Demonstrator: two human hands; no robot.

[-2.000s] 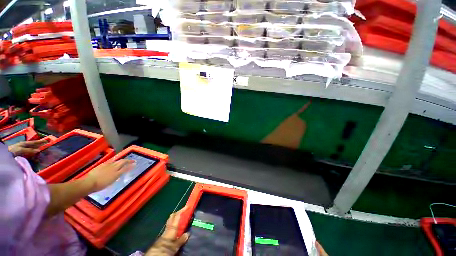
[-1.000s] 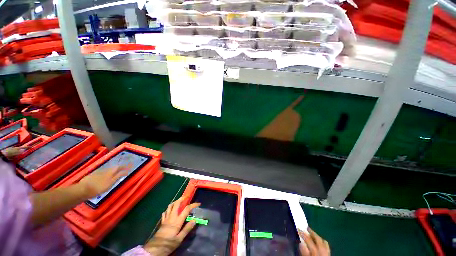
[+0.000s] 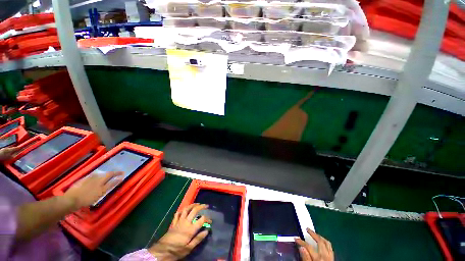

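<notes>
A tablet (image 3: 220, 224) with a dark screen and a small green bar lies in a red foam tray (image 3: 241, 204). A second tablet (image 3: 273, 219) lies beside it at the right in a white foam tray (image 3: 306, 216); its dark screen shows a green bar and a white bar. My left hand (image 3: 183, 232) lies over the left part of the first tablet, fingers spread on its screen near the green bar. My right hand (image 3: 317, 246) is at the right edge of the second tablet, fingertips on its screen, partly cut off by the lower edge. Both hands are bare and hold nothing.
At left a neighbouring person's hand (image 3: 97, 189) touches a tablet on stacked red trays (image 3: 109, 222). Another tray with a cable lies at far right (image 3: 433, 224). A grey post (image 3: 377, 137) slants down behind the bench. Clear blister trays (image 3: 265, 25) and hanging paper (image 3: 198, 84) are above.
My left hand has moved from the tray's edge onto the first screen, my right fingers onto the second. A white bar now shows beside the second tablet's green bar. The neighbour's hand has shifted down-left.
</notes>
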